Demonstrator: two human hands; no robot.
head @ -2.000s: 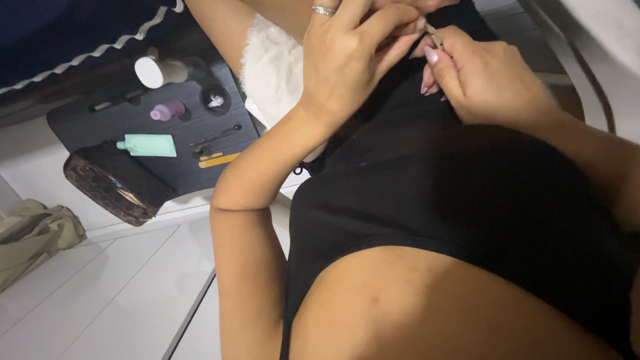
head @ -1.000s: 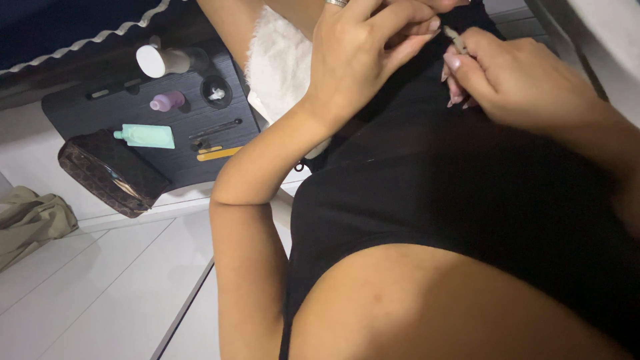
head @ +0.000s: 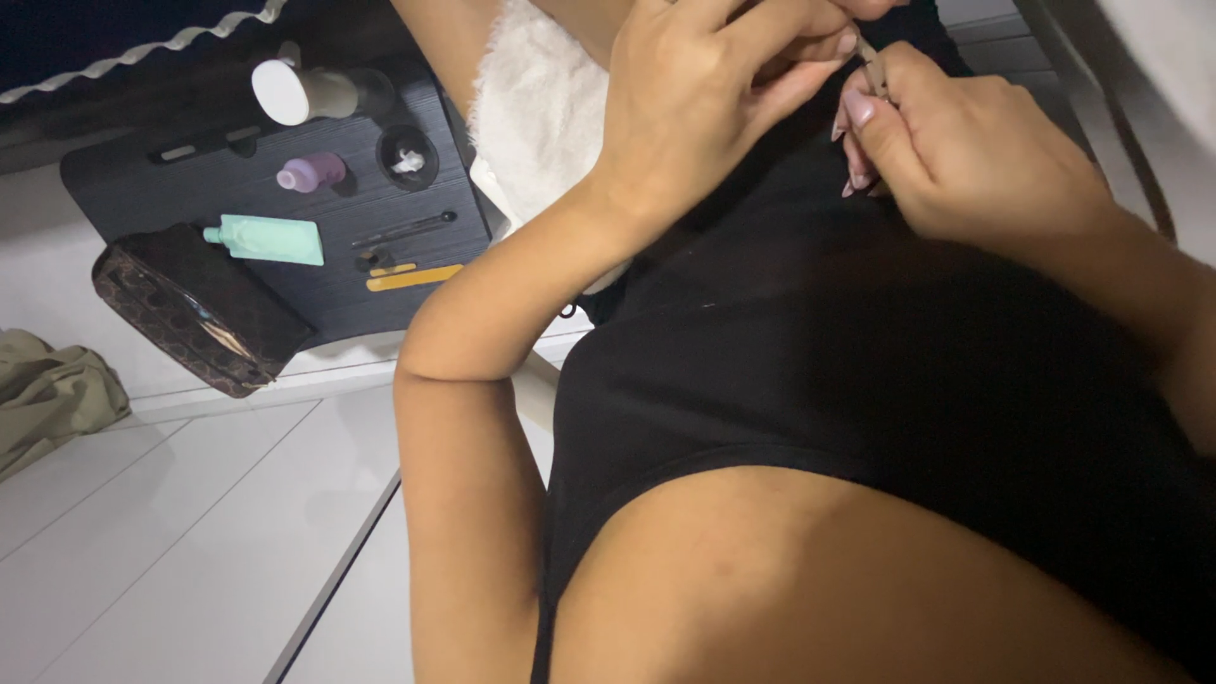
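Observation:
My right hand (head: 978, 152) is closed around a small metal tool (head: 872, 68), whose kind I cannot tell; its tip points up toward my left fingertips. My left hand (head: 712, 95) is bent at the top, thumb and fingers drawn together beside the tool. Whether they grip anything is hidden. A bit of skin, perhaps a fingertip or toe, shows at the top edge just above the tool. Both hands are over black clothing (head: 760, 285). A white fluffy cloth (head: 541, 114) lies left of my left wrist, across a bare leg.
On a dark tray table (head: 199, 199) are a white-topped container (head: 282, 92), a purple bottle (head: 312, 173), a mint-green bottle (head: 271, 239), a round black dish (head: 407, 160) holding white material, a slim black tool (head: 404, 230) and yellow strips (head: 413, 277). A brown patterned pouch (head: 190, 309) overhangs its edge.
Both hands stay close together around the tool near the top of the view. Their finger positions shift slightly, with no plain grasp or release.

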